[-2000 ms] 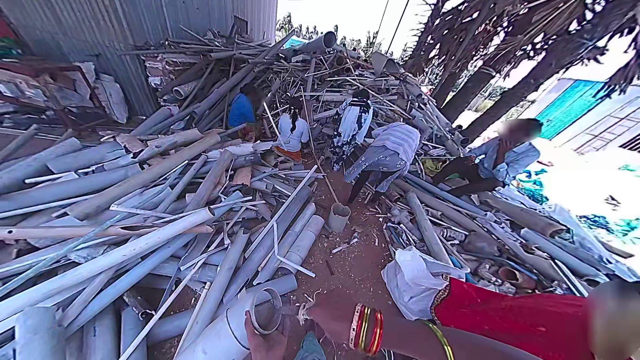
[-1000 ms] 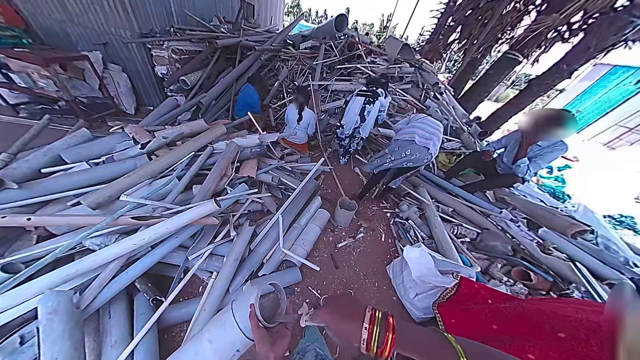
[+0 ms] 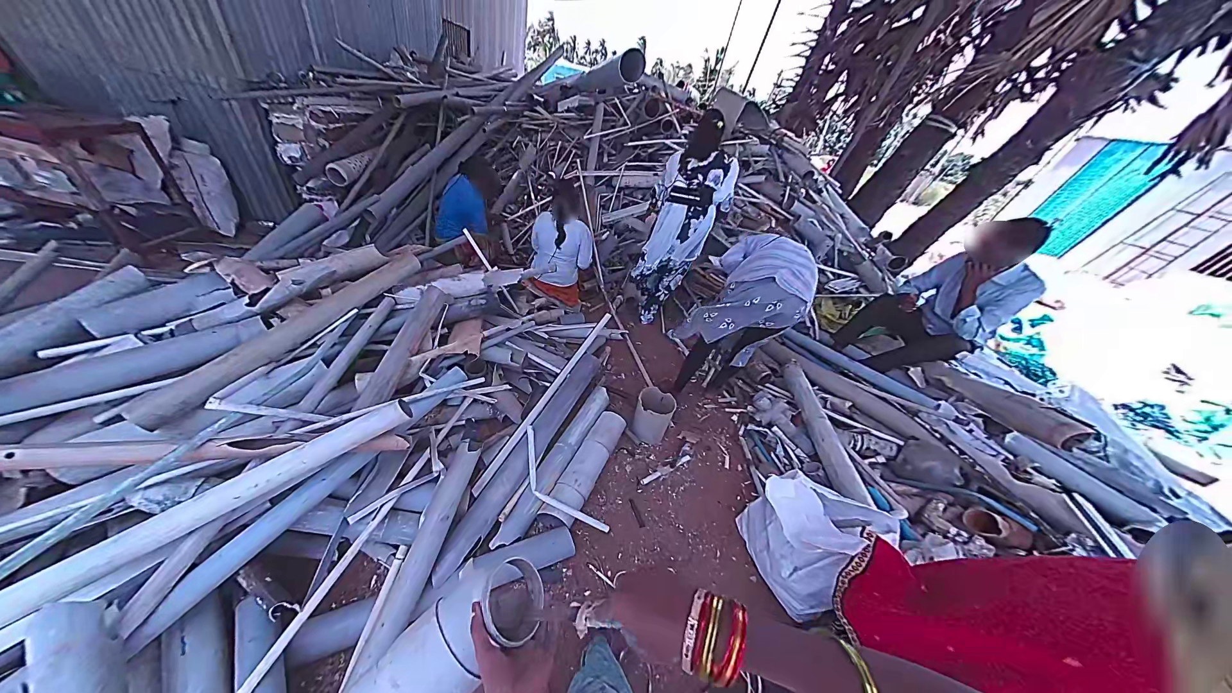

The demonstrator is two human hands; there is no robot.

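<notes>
A wide grey plastic pipe (image 3: 423, 635) lies at the bottom, its open end facing up and right. My right hand (image 3: 510, 659) grips it at the rim, one digit along its outer wall; the other fingers are blurred. My left hand is not in view. From the right, the bangled arm (image 3: 770, 647) of a person in red reaches toward the pipe mouth. That person's hand (image 3: 640, 606) is blurred, beside a small pale piece whose kind I cannot tell.
Heaped plastic pipes (image 3: 289, 452) fill the left and back. A short upright pipe piece (image 3: 654, 416) stands on the dirt path (image 3: 664, 510). A white sack (image 3: 804, 544) lies at right. Several people are among the piles; one sits at right.
The person in black and white stands more upright than before. The bangled arm stays near the pipe mouth, and my right hand stays at its rim.
</notes>
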